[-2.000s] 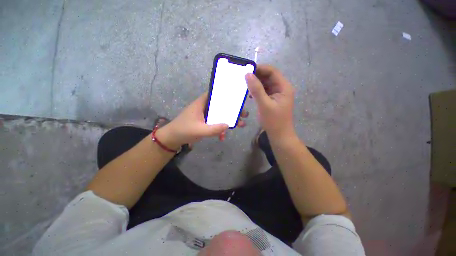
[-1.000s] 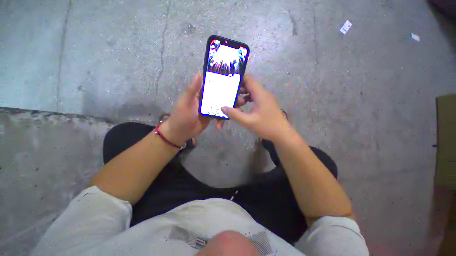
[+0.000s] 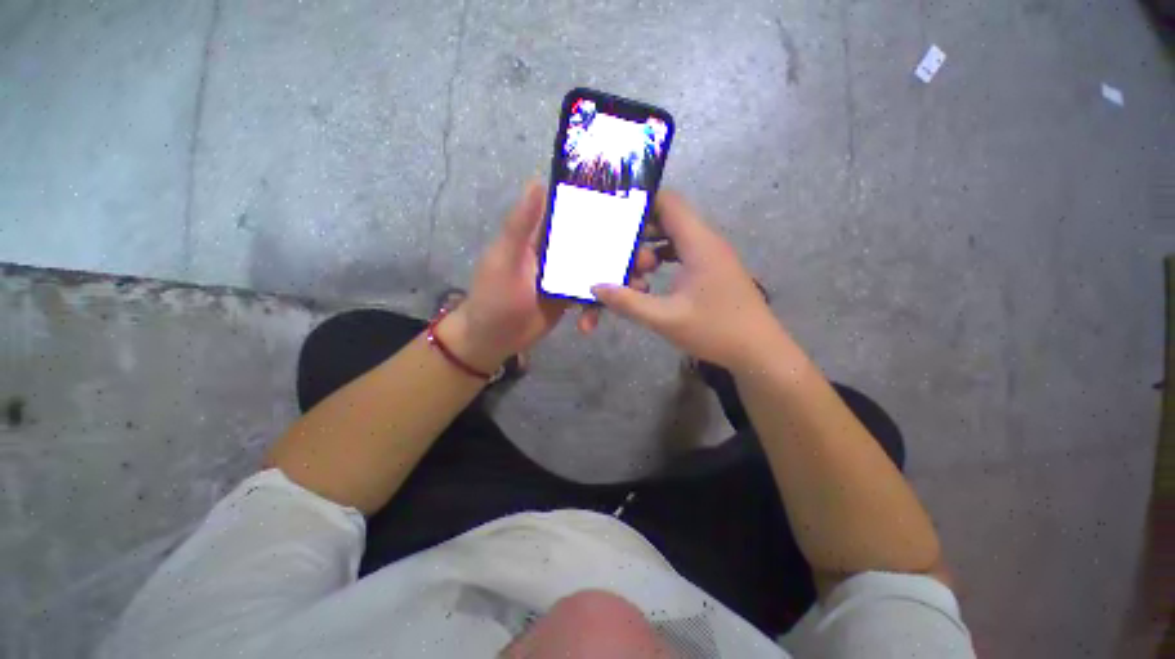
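Note:
A smartphone (image 3: 599, 206) with a dark edge and a notch is held upright over the gap between the wearer's knees. Its screen shows a dark and coloured picture at the top and bright white below. My left hand (image 3: 506, 283) holds the phone's left side, with a red bracelet on the wrist. My right hand (image 3: 696, 290) is at the phone's right side, its thumb on the lower screen and its fingers partly hidden behind the phone. In the earliest frame a thin white stick shows by the right fingers; I cannot see it now.
Two small white paper scraps lie on the grey concrete floor at the upper right, one larger (image 3: 930, 63) and one smaller (image 3: 1112, 94). A floor edge (image 3: 155, 286) runs across the left. A brown surface (image 3: 1169, 425) shows at the right rim. The wearer's dark-trousered legs are spread below.
My right hand has moved down from the phone's upper right, and its thumb now touches the lower screen. The screen has changed from all white to a picture above white. The view has shifted slightly.

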